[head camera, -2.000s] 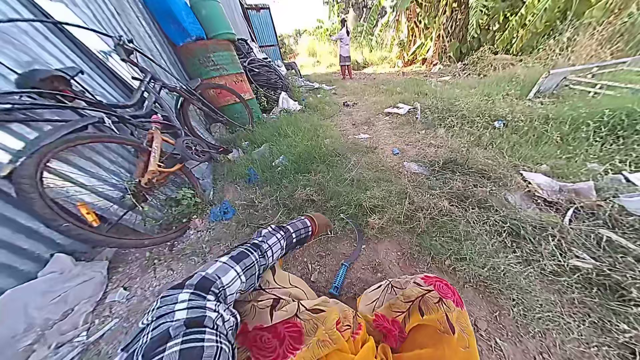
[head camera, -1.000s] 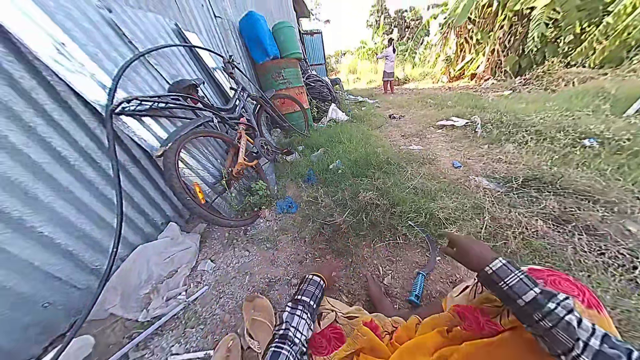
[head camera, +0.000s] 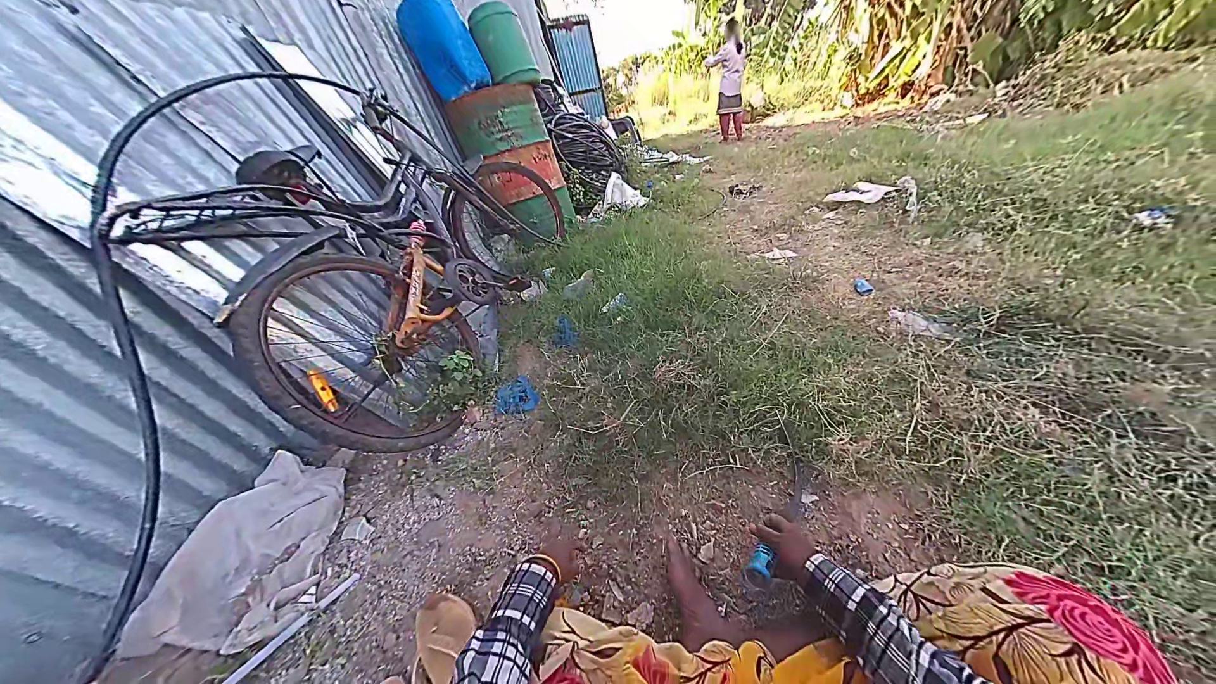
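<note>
My right hand (head camera: 785, 545) is closed around the blue handle of a sickle (head camera: 761, 562) that lies low over the bare soil. Its dark curved blade points forward to the edge of the green grass (head camera: 665, 370); the blade is thin and partly lost against the ground. My left hand (head camera: 562, 555), with a bangle at the wrist, is low over the soil left of my bare foot (head camera: 692, 598). Its fingers are too blurred to make out, and whether it holds anything does not show.
A bicycle (head camera: 328, 347) leans by the corrugated metal wall (head camera: 66, 399), near stacked drums (head camera: 508, 133). A white sheet (head camera: 247, 551), a pale rod (head camera: 294, 627) and a sandal (head camera: 443, 632) lie at left. Litter dots the grass. Another person (head camera: 731, 81) stands far off on the path.
My right hand has come down from beside the sickle onto its handle, which lay free on the ground one second ago. My left hand stays low over the soil.
</note>
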